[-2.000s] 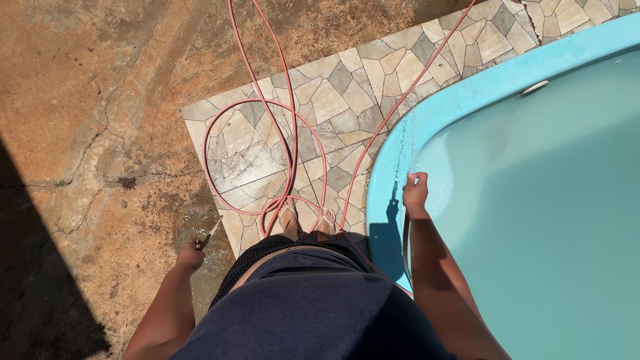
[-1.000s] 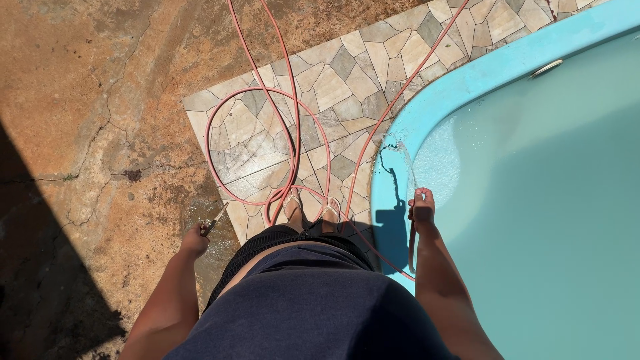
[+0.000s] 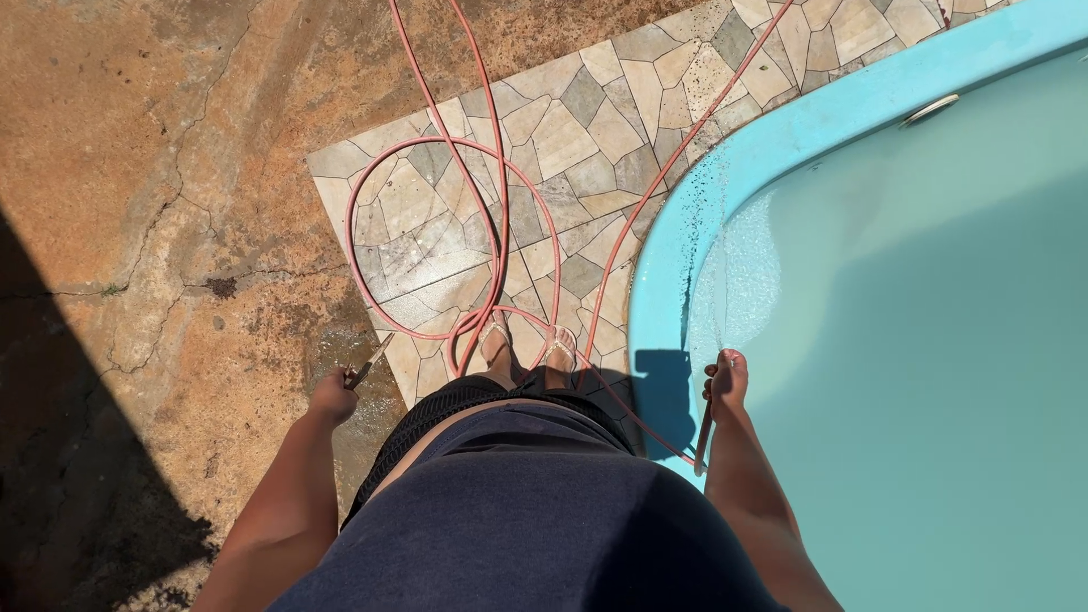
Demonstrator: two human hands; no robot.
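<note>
My right hand (image 3: 728, 379) grips the end of a pink garden hose (image 3: 614, 246) above the inner edge of the pool, and water sprays from it up and away. My left hand (image 3: 333, 394) holds a knife (image 3: 372, 360), its pointed blade aimed up and to the right, over wet concrete beside the paving. The hose loops over the stone tiles and across my feet, then runs under my right forearm. The water lands on the light blue pool rim (image 3: 671, 255) and in the pool water (image 3: 918, 382), where it foams. Several fingers of each hand are partly hidden.
Irregular stone paving (image 3: 561, 136) borders the pool. My feet in flip-flops (image 3: 559, 347) stand on it, close to the hose loops. Cracked, stained concrete (image 3: 212, 170) lies to the left, with a dark shadow at its lower edge. A pale oval fitting (image 3: 931, 110) sits at the pool wall.
The spray has shifted: one second ago it splashed on the pool rim in a bent stream, and now it reaches further along the rim and pool edge. Both hands keep their holds.
</note>
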